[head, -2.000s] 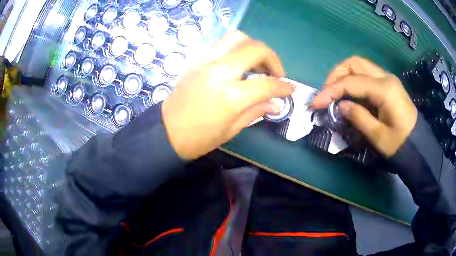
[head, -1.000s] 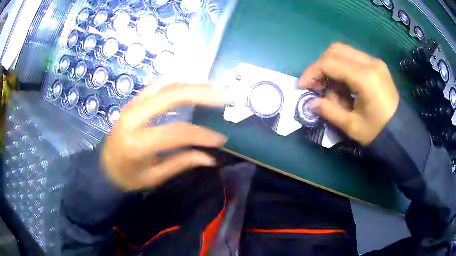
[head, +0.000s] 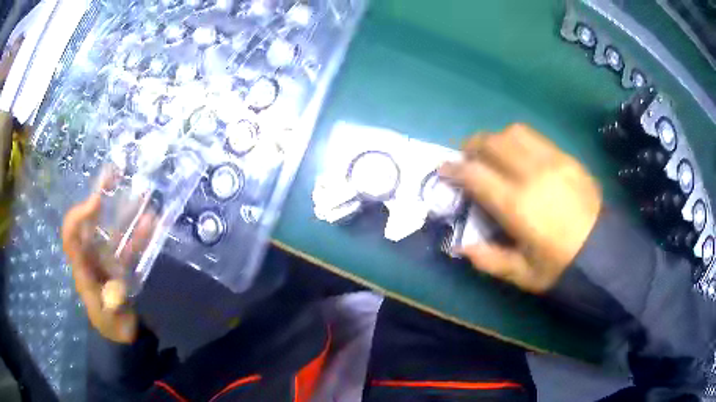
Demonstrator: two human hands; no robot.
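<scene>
A flat silver-white metal plate [head: 404, 212] lies on the green mat, its toothed edge towards me. One round insert [head: 374, 175] shows at its left part. A second round insert [head: 440, 193] is at the fingertips of my right hand [head: 530, 206], which rests over the plate's right part and hides it. My left hand [head: 110, 251] is at the left, blurred, with its fingers behind and around the edge of a clear plastic sheet or tray cover [head: 149, 228]. The blister tray [head: 267, 177] with rows of round inserts lies beneath, under strong glare.
A stack of filled plates [head: 666, 135] with dark layers stands at the right. A row of nested plates [head: 612, 57] lies at the upper right. Empty blister trays [head: 39, 290] are at the lower left. The bench edge [head: 408, 302] runs in front of my body.
My left hand has moved left, away from the plate, to the clear plastic. The tray and plastic have shifted. My right hand and the plate show lower and further left in view.
</scene>
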